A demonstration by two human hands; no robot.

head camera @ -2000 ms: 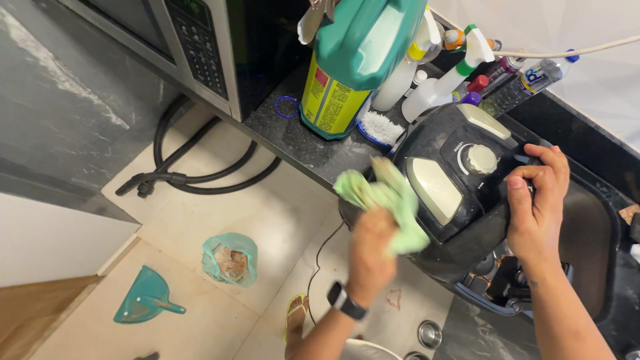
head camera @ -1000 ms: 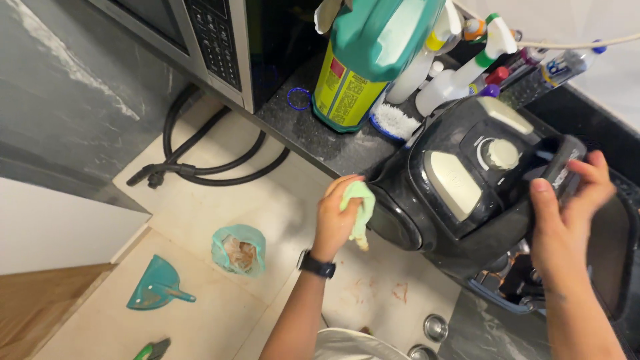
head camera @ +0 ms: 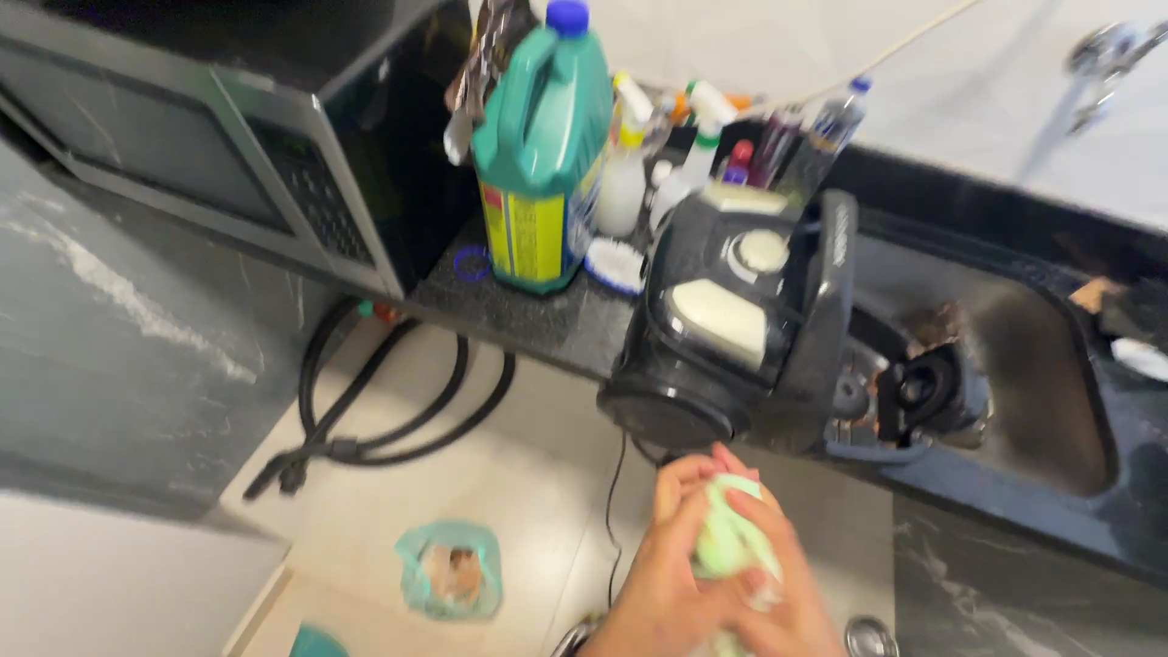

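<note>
Both hands are together at the lower middle, just below the counter edge. My left hand (head camera: pixel 671 557) and my right hand (head camera: pixel 785 570) squeeze a bunched pale green cloth (head camera: pixel 730 529) between them. Above them, a black vacuum cleaner body (head camera: pixel 703 319) with cream panels, a cream dial and a black handle rests on the counter beside the sink, its round wheel toward my hands. Neither hand touches it. In the steel sink (head camera: pixel 1022 365) lie dark vacuum parts (head camera: pixel 931 392).
Left of the vacuum stand a large green jug (head camera: pixel 543 155), spray bottles (head camera: pixel 625 173) and a scrub brush (head camera: pixel 616 265). A microwave (head camera: pixel 228 164) is farther left. On the floor lie a black hose (head camera: pixel 365 447) and a teal bag (head camera: pixel 452 570) holding debris. A tap (head camera: pixel 1104 73) is over the sink.
My right hand has let go of the vacuum's handle and come down to the cloth, which my left hand alone held before. The view has shifted, showing more of the sink.
</note>
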